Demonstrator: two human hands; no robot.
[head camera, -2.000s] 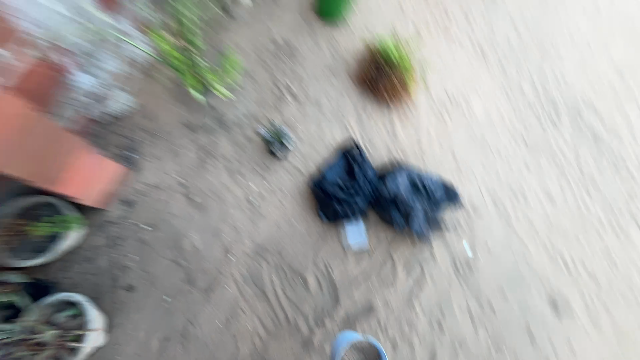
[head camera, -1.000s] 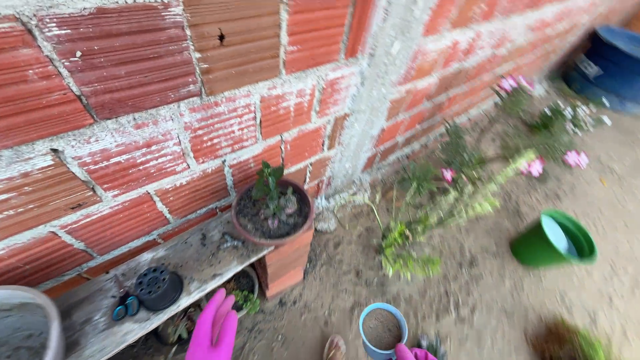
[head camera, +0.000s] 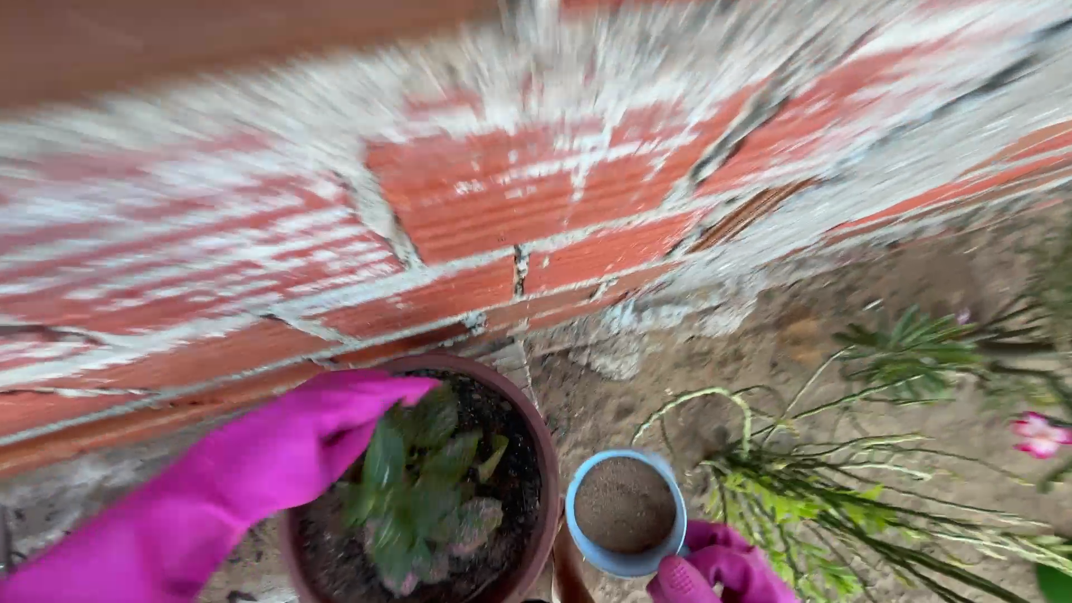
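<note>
Both hands wear pink rubber gloves. My left hand (head camera: 343, 427) reaches over the rim of a round brown plant pot (head camera: 546, 469), its fingertips at the leaves of a green plant (head camera: 419, 477) in dark soil. Whether the fingers grip a leaf or stem cannot be told. Right of the pot, my right hand (head camera: 712, 565) holds a light blue cup (head camera: 575, 523) by its side, thumb and fingers near its lower right edge. Fine brown soil (head camera: 625, 504) fills much of the cup.
A red brick wall (head camera: 553, 193) with rough mortar runs across behind the pot. At the right, long-stemmed plants (head camera: 804, 477) and a pink flower (head camera: 1038, 435) stand over sandy ground. Part of a green container (head camera: 1053, 578) shows at the lower right edge.
My left hand has moved from beside the shelf to the potted plant. The blue cup, held at my right hand, is now next to the pot. The view has come closer to the wall.
</note>
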